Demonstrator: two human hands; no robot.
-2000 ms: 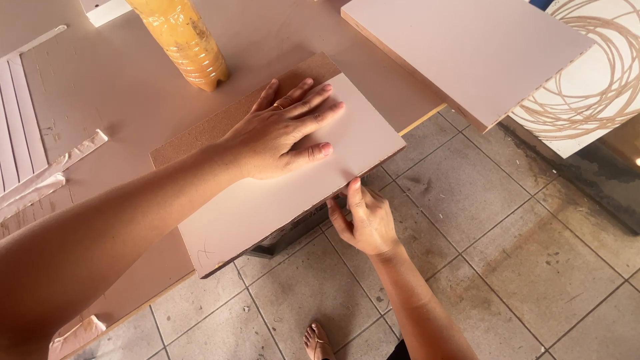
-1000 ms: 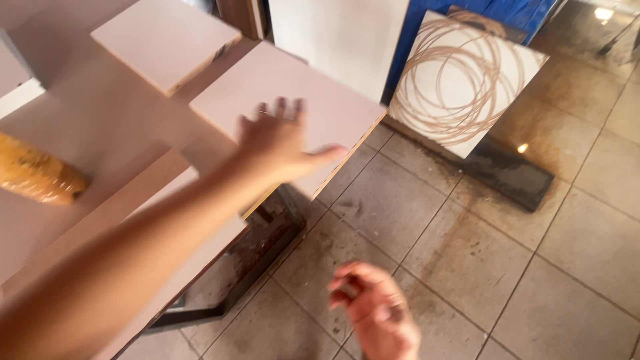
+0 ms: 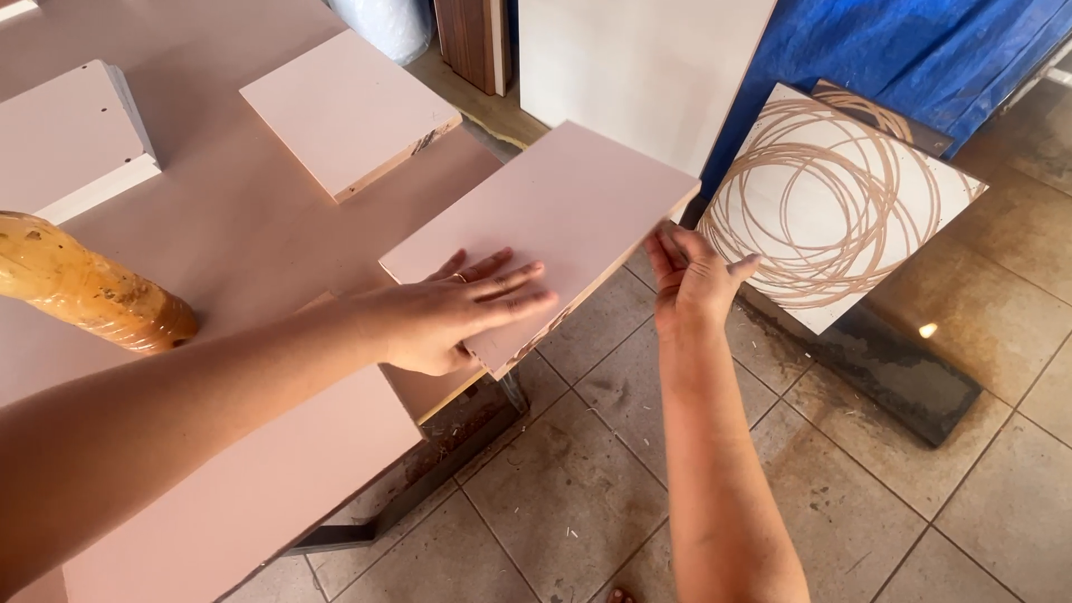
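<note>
A pinkish-white laminated board (image 3: 553,209) lies over the table's edge, its right part overhanging the floor. My left hand (image 3: 461,314) rests palm down on the board's near left part, fingers spread, with a ring on one finger. At the board's right edge, my right hand (image 3: 691,264) has its fingertips against the side; whether they grip beneath is hidden. Another pale board (image 3: 276,477) lies under my left forearm at the near edge of the table. A smaller board (image 3: 352,109) sits farther back on the brown tabletop (image 3: 260,243).
A plastic bottle of amber stuff (image 3: 100,285) lies at the left, near a stack of white panels (image 3: 75,142). Beyond the table edge stand a tall white panel (image 3: 636,75), a white board with looping brown lines (image 3: 821,209) and a blue tarp (image 3: 904,59).
My left hand has moved from the near board to the overhanging one. My right hand has left the near board and, after hanging free, is now at the overhanging board's edge. The view has swung right.
</note>
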